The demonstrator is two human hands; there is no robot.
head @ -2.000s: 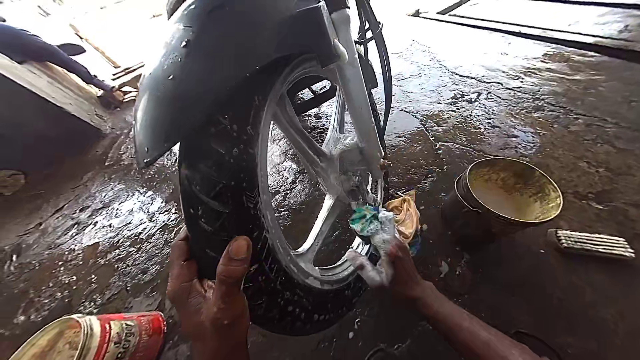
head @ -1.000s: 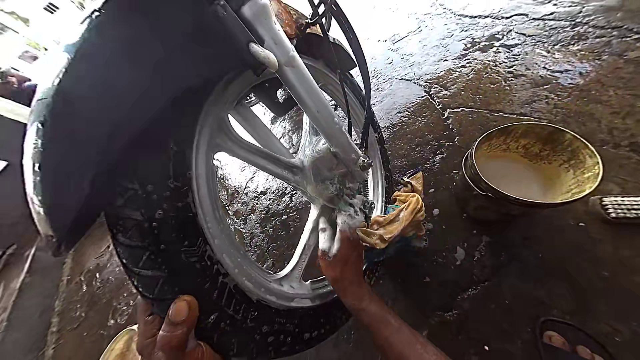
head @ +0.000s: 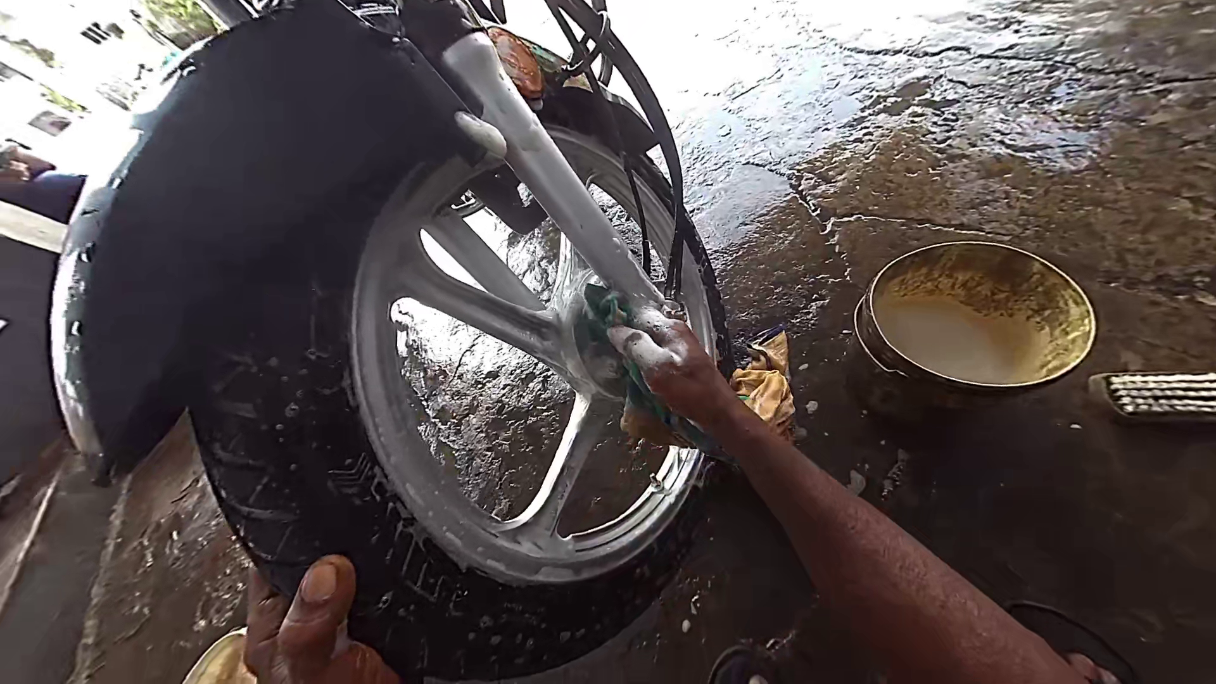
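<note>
Soapy suds cover my right hand, which presses a wet green and orange cloth against the hub of a motorcycle's front wheel, beside the lower end of the fork leg. The cloth's orange part hangs out to the right of my wrist. At the bottom left, my left hand is on the black tire, thumb up against the tread; its lower part is cut off by the frame. The dark front fender covers the top of the tire.
A metal bucket of cloudy water stands on the wet concrete floor to the right, with a scrub brush beyond it. Another container's rim shows at the bottom left. Black cables run down beside the fork. A sandaled foot is at the lower right.
My right hand has moved with the cloth from the lower right of the wheel up to the hub. My left hand stays at the tire. The view has shifted.
</note>
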